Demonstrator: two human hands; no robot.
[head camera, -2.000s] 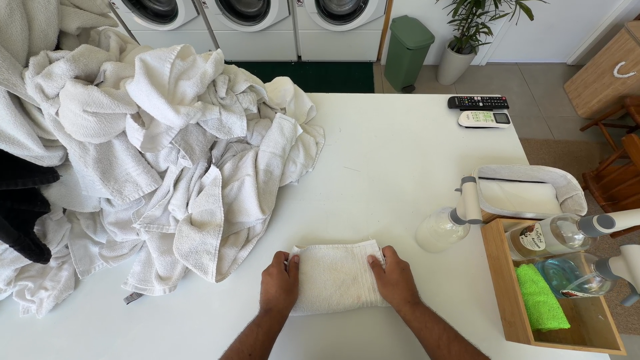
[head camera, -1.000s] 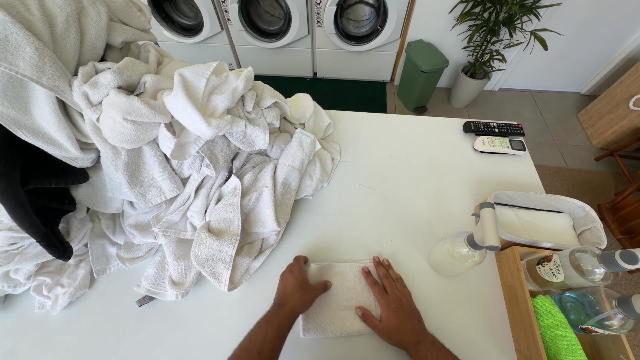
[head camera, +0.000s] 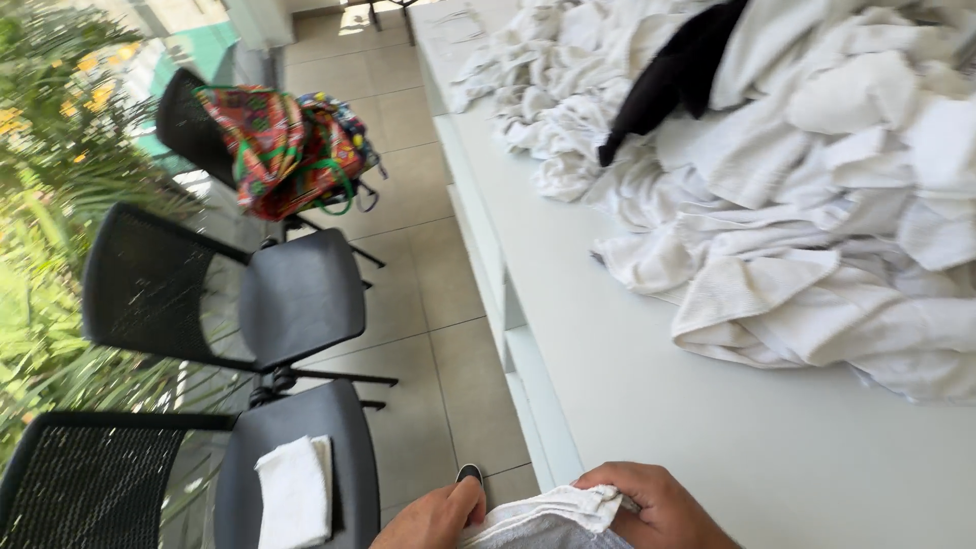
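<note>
A folded white towel (head camera: 553, 518) hangs between my two hands at the bottom of the view, beside the table's edge. My left hand (head camera: 438, 515) grips its left side, and my right hand (head camera: 656, 503) pinches its right corner. Another folded white towel (head camera: 296, 492) lies on the seat of the nearest black chair. A large loose heap of white towels (head camera: 762, 175) covers much of the white table (head camera: 762, 442), with a black cloth (head camera: 679, 69) among them.
Black chairs (head camera: 301, 297) with mesh backs stand in a row along the left, by green plants. Colourful patterned bags (head camera: 267, 149) rest on the farthest one. A tiled floor strip (head camera: 412, 267) runs between chairs and table. A shoe (head camera: 470, 473) shows below.
The view has swung far left to the chairs. The folded towel, flat on the table under both hands a second ago, is now held up off it at the table's edge.
</note>
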